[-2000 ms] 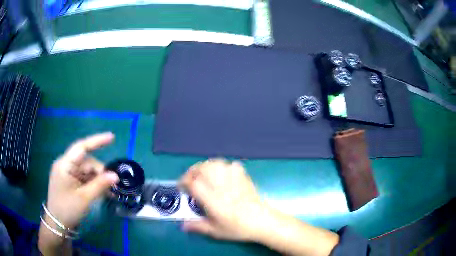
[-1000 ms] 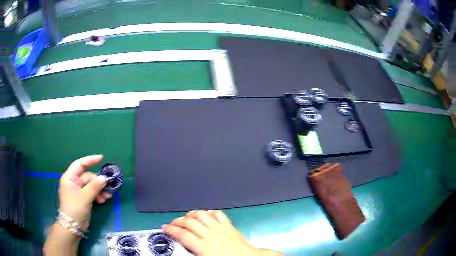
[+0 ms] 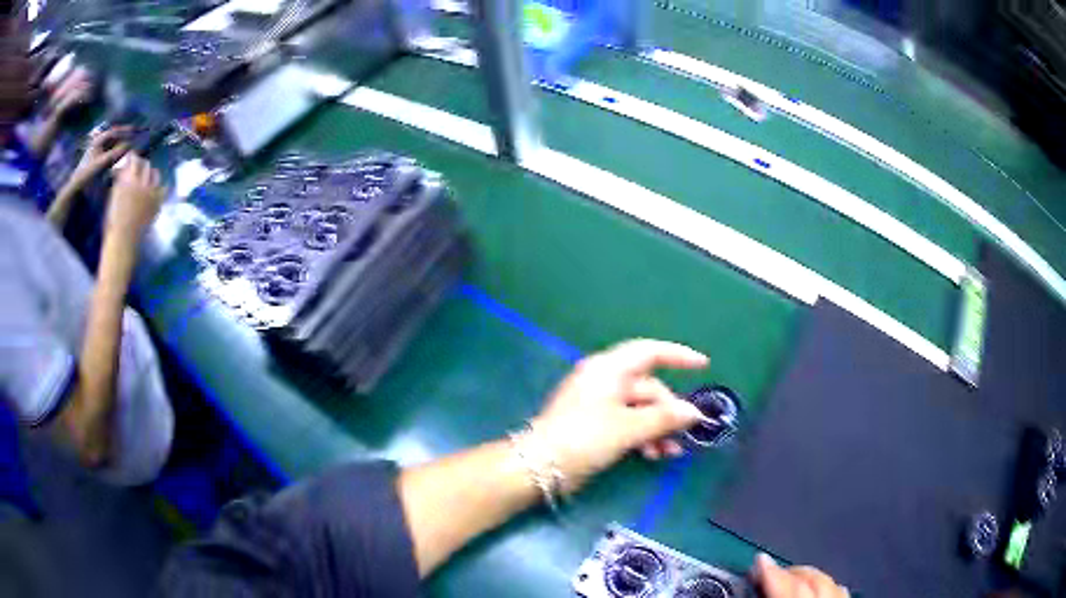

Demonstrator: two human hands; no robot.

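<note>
My left hand (image 3: 625, 403) holds a round black part (image 3: 712, 416) between thumb and fingers, above the green bench beside the black mat. A pale metal plate (image 3: 610, 558) with round black inserts lies below it, cut off by the bottom edge. My right hand (image 3: 797, 581) shows only as fingertips at the bottom edge, at the plate's right end; its grip cannot be told. The rest of the plate and of my right hand is out of view.
A tall stack of filled plates (image 3: 386, 251) stands at the left. A coworker (image 3: 82, 339) is beyond it. The black mat (image 3: 865, 432) lies right, with a loose round part (image 3: 981, 535) near the tray's edge. White rails (image 3: 690, 234) and a metal upright cross behind.
The view has swung left, bringing the plate stack and coworker into view. My left hand still holds the round part. My right hand has mostly left the picture.
</note>
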